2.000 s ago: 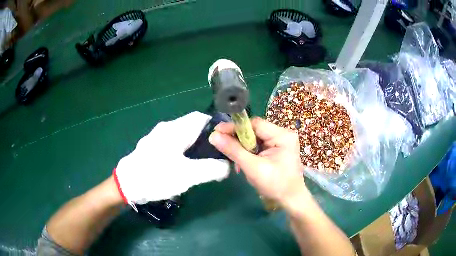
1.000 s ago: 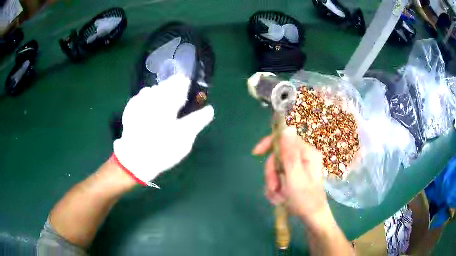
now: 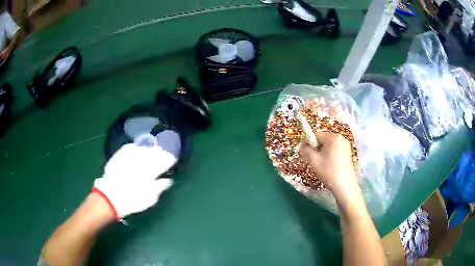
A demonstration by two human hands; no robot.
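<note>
My left hand (image 3: pixel 136 182), in a white knitted glove with a red cuff, rests on the lower edge of a black clip fan (image 3: pixel 140 127) with pale grey blades, lying on the green surface. The fan's black clip base points up and right, with a small copper-coloured spot on it. My bare right hand (image 3: pixel 329 158) is over the open clear bag of copper-coloured pieces (image 3: pixel 284 150), fingertips among the pieces. It holds the hammer (image 3: pixel 307 127), whose round steel head lies over the pieces at the upper left. The glove hides the fan's lower rim.
Another clip fan (image 3: pixel 227 49) stands behind, with more fans along the far side. A pale metal upright (image 3: pixel 364 44) rises behind the copper bag. Clear bags (image 3: pixel 437 98) lie to the right, and an open carton (image 3: pixel 440 223) is at lower right. A person's hand shows at far left.
The left hand and fan have moved down and left, the clip base now showing beside the fan. The right hand and hammer have moved over the copper pieces. The other fans have shifted left in view.
</note>
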